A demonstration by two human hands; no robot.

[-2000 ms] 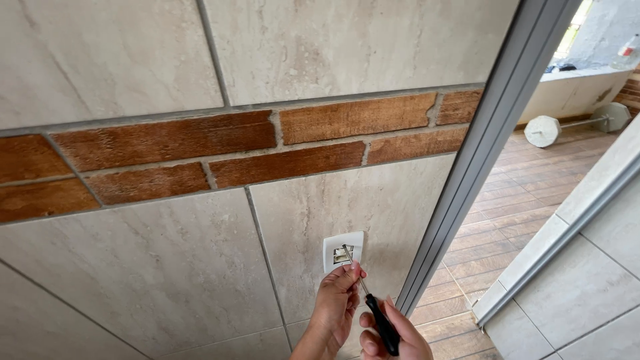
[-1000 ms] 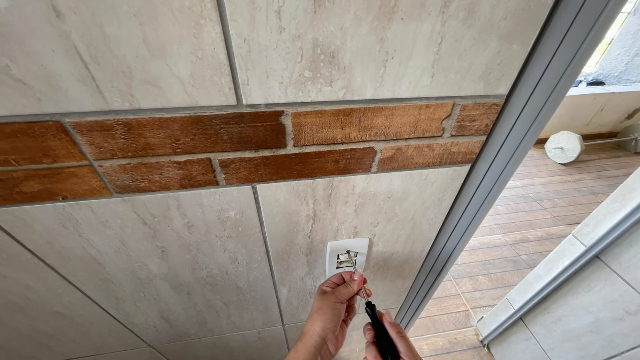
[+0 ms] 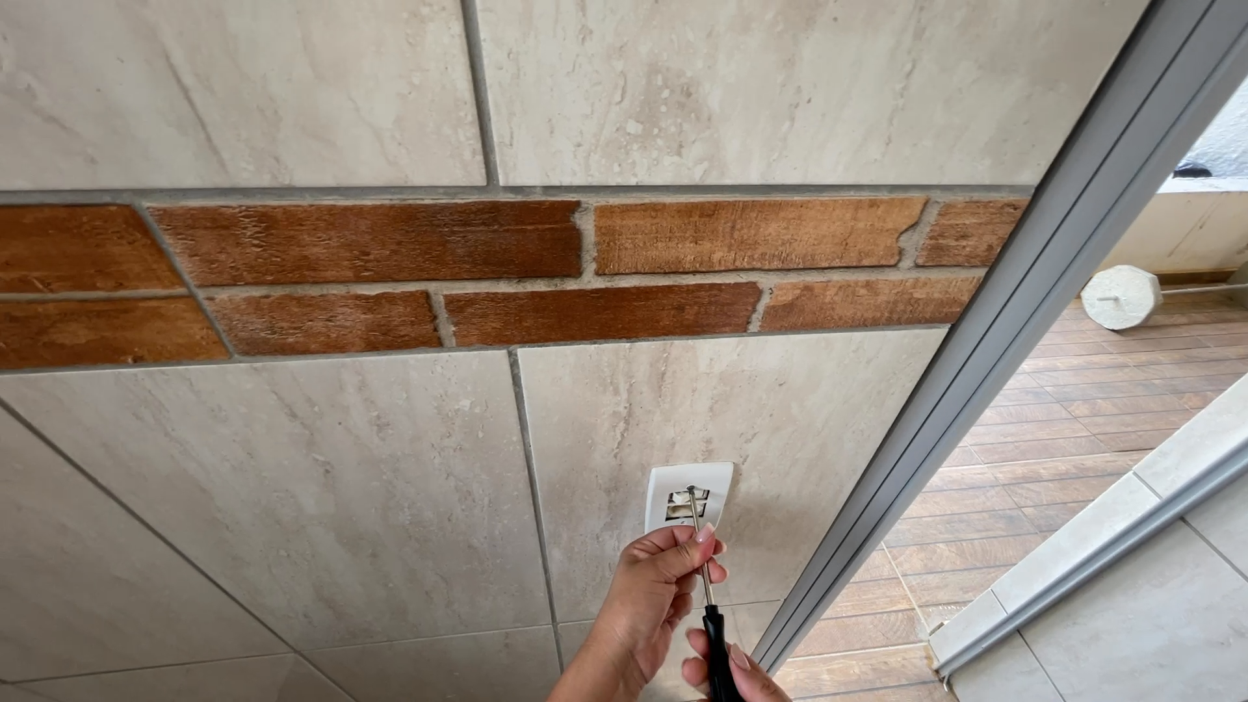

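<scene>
A white wall plate (image 3: 719, 480) with a rectangular opening is set on the beige tiled wall, low and right of centre. The black-handled screwdriver (image 3: 717, 643) points up at it, its tip at the upper edge of the opening. My left hand (image 3: 658, 595) pinches the metal shaft between thumb and fingers just below the plate, covering the plate's lower edge. Lower down, my right hand (image 3: 733, 675) holds the black handle, partly cut off by the bottom of the view. Pale parts show inside the opening.
A band of brown brick-look tiles (image 3: 366, 241) crosses the wall above. At the right stands a grey metal door frame (image 3: 985, 331). Beyond it lie a wood-look tiled floor (image 3: 1033, 429) and a barbell with a white weight (image 3: 1121, 297). A tiled wall edge (image 3: 1072, 546) is at lower right.
The screwdriver stands more upright than before, and its tip shows at the upper edge of the opening. Both hands remain on it. The view has shifted slightly.
</scene>
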